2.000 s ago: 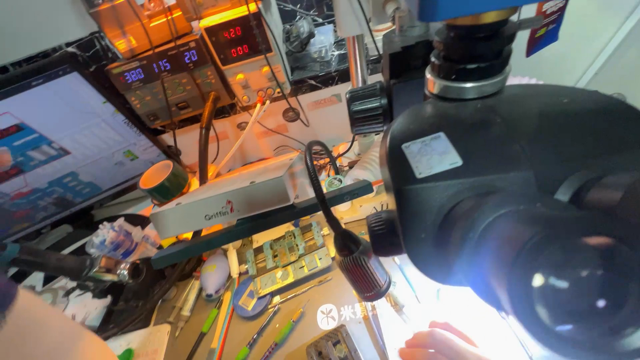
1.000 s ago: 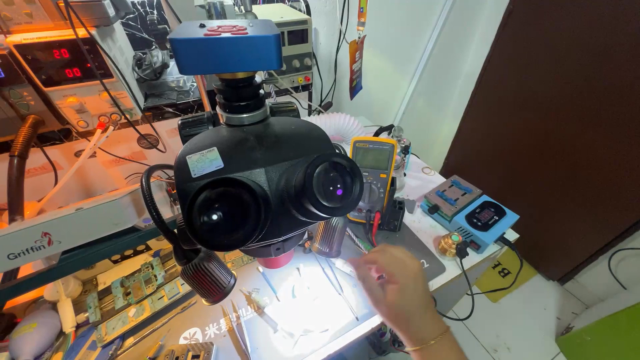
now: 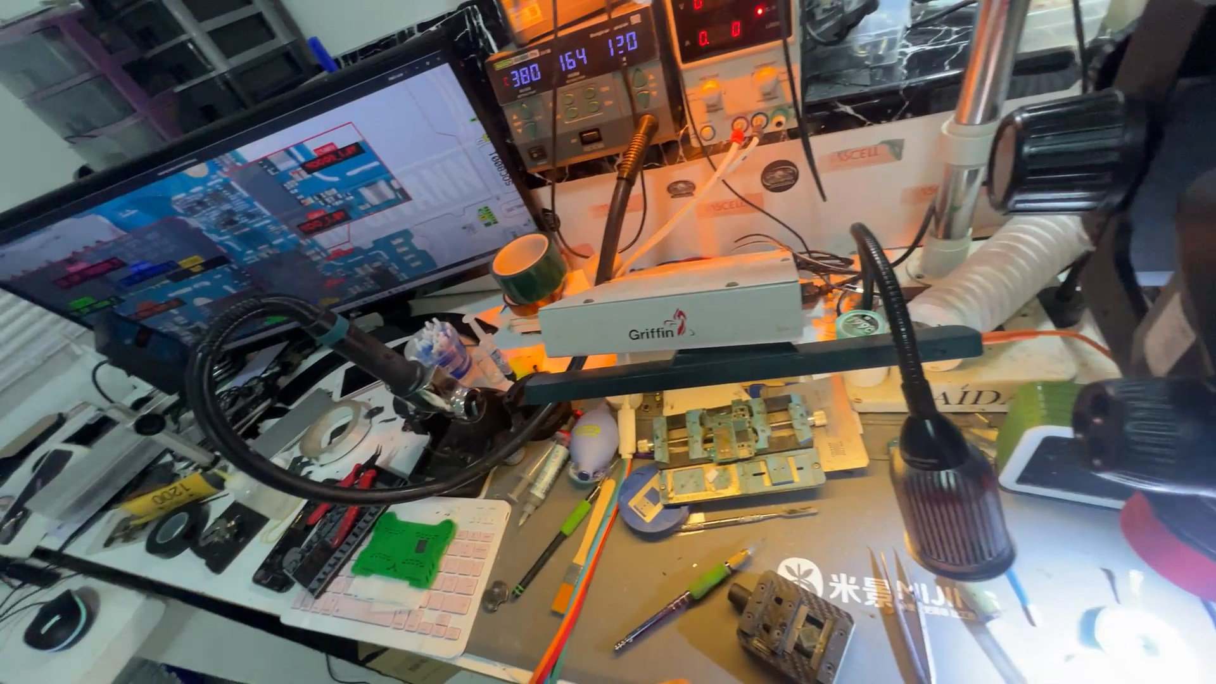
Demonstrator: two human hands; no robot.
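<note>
Neither of my hands shows in the view now. On the grey work mat (image 3: 560, 622) lie a green-gripped pen-like tool (image 3: 689, 594), a small black clamping fixture (image 3: 796, 629) and a pair of tweezers (image 3: 902, 617). Behind them sits a metal circuit-board holder (image 3: 741, 427) beside a blue round pad (image 3: 651, 502). A gooseneck lamp (image 3: 950, 513) hangs over the mat, and bright light washes out its right corner. The hot-air handpiece (image 3: 375, 356) rests in its stand at the left, its hose looped around.
A monitor (image 3: 285, 209) fills the upper left, with a rework station (image 3: 584, 90) and a power supply (image 3: 736, 76) to its right. A pink-keyed keyboard (image 3: 465, 579) bears a green board-shaped piece (image 3: 407, 551). Red-handled pliers (image 3: 351, 503) lie further left. Microscope parts (image 3: 1069, 152) crowd the right edge.
The view has swung left from the microscope and multimeter. The hand seen at the right one second ago is out of view. The rework station's lit figures differ from two seconds ago.
</note>
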